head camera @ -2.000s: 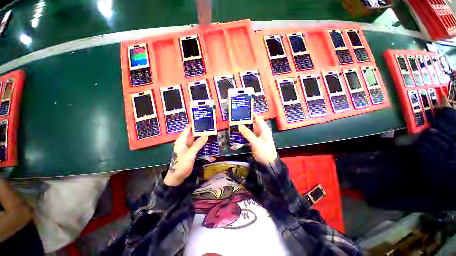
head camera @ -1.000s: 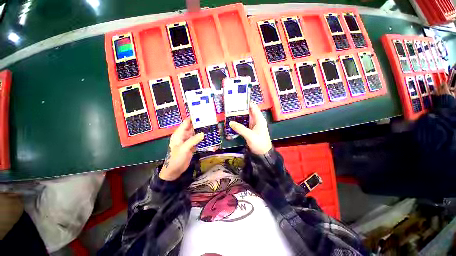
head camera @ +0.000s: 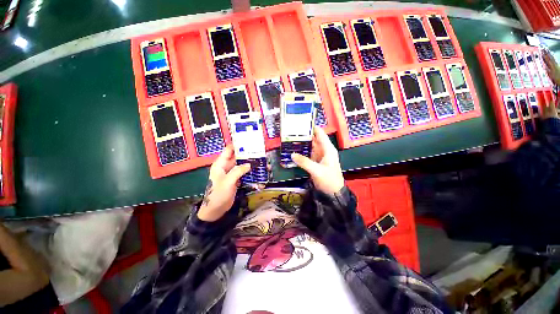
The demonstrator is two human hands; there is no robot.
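My left hand (head camera: 222,186) holds a keypad phone (head camera: 248,142) upright, thumb on its dark keys; its screen is white with small blue blocks. My right hand (head camera: 322,162) holds a second keypad phone (head camera: 298,122), thumb on its lower keys; its screen is white with a blue band near the top. Both phones are over the near edge of the red tray (head camera: 184,87). That tray holds several phones, with some back slots empty. The phone at its back left (head camera: 156,66) shows coloured bands. The held phones partly cover phones in the front row.
A neighbouring red tray (head camera: 395,72) full of phones but one slot lies to the right, another (head camera: 505,92) beyond it with a person's hand (head camera: 548,109). A red tray edge (head camera: 8,144) is at far left. A red crate (head camera: 393,205) with a loose phone (head camera: 384,224) is below the bench.
Both held screens went from dark blue with text to white with blue blocks. The right phone's screen now has a blue band, and that phone stands slightly farther right.
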